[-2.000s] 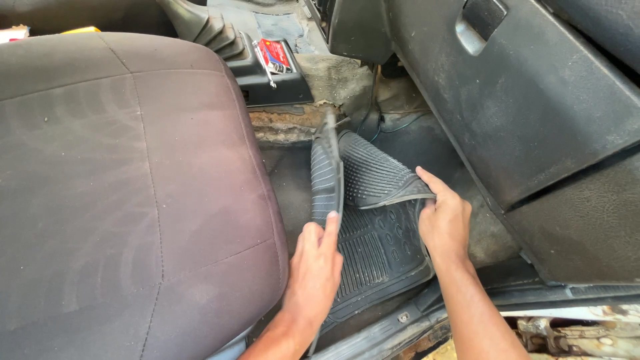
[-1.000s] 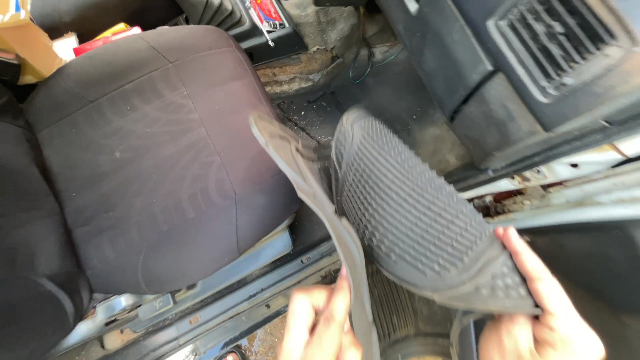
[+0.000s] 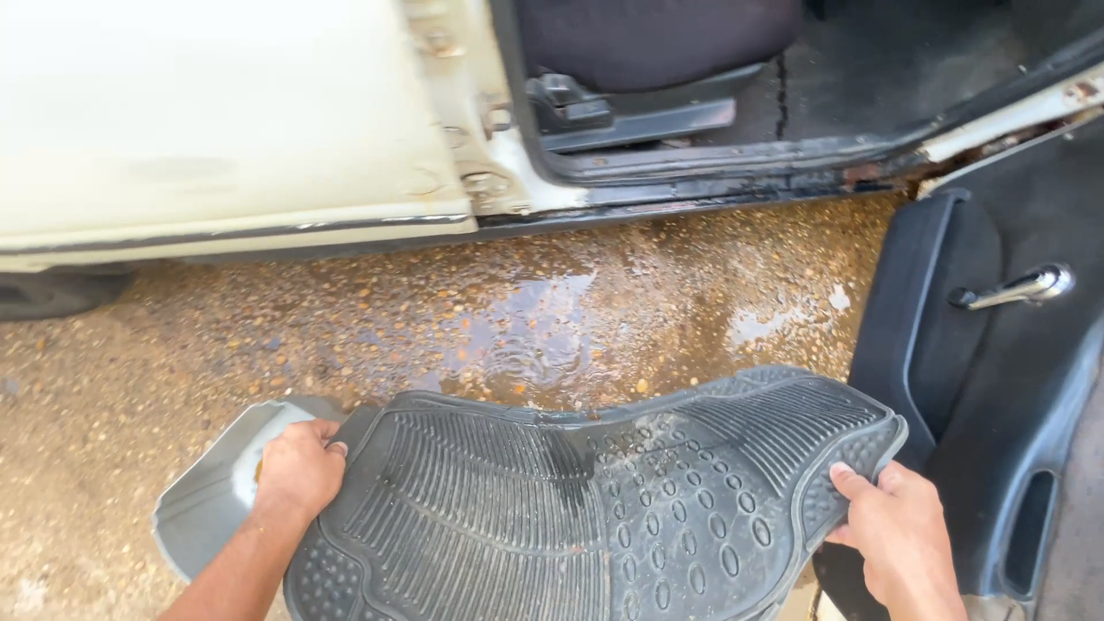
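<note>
A black ribbed rubber car floor mat (image 3: 517, 509) is held outside the car, stretched between both hands and sagging in the middle. My left hand (image 3: 297, 470) grips its left edge, with a grey flap (image 3: 203, 492) beyond the knuckles. On the right edge, my right hand (image 3: 901, 526) pinches the mat with the thumb on top. The mat's face looks wet, with raised ovals on its right part. Its lower edge runs out of view.
Wet pebbled ground (image 3: 535, 319) lies between the mat and the car's door sill (image 3: 690, 177). The open door panel (image 3: 957, 345) with a window crank (image 3: 1013, 287) stands at the right. A cream body panel (image 3: 216, 121) fills the upper left, beside the seat (image 3: 660, 39).
The mat was partly folded in the footwell in the earliest frame; both hands have lifted it out of the car and it is now spread wider. The view has swung to the ground outside.
</note>
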